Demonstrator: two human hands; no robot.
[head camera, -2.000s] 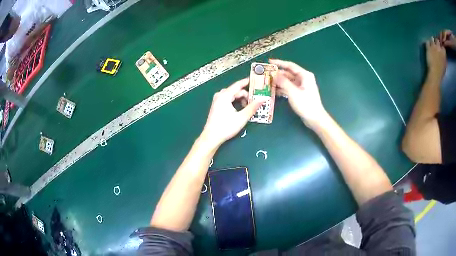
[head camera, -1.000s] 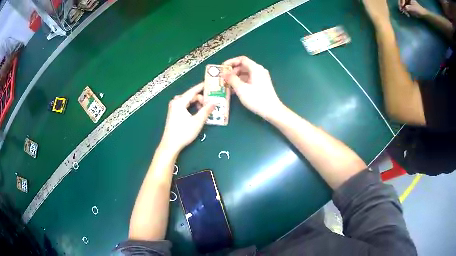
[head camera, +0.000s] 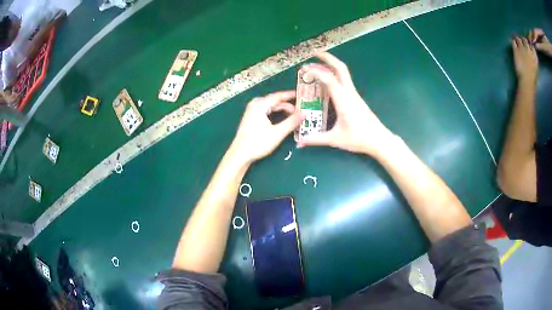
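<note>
A handset housing with circuit board (head camera: 312, 109) is held upright above the green table, its round disc at the far end and white keypad area at the near end. My left hand (head camera: 264, 124) grips its left edge, thumb near the keypad area. My right hand (head camera: 348, 115) grips it from the right, with fingers over the top end partly covering the disc and the thumb at the bottom end. White ring gaskets (head camera: 246, 190) and a broken C-shaped ring piece (head camera: 310, 180) lie on the table nearer me.
A dark smartphone (head camera: 275, 245) lies in front of me. Beyond the pale strip (head camera: 209, 94) lie a housing (head camera: 178, 75), another housing (head camera: 128, 112) and a yellow square piece (head camera: 89, 106). A red basket (head camera: 36, 75) is upper left. Another person's arm (head camera: 520, 121) is at right.
The disc area was uncovered; my right fingers now reach over it, with the thumb at the bottom end. A housing that was near the white line at right a second ago now appears beyond the pale strip.
</note>
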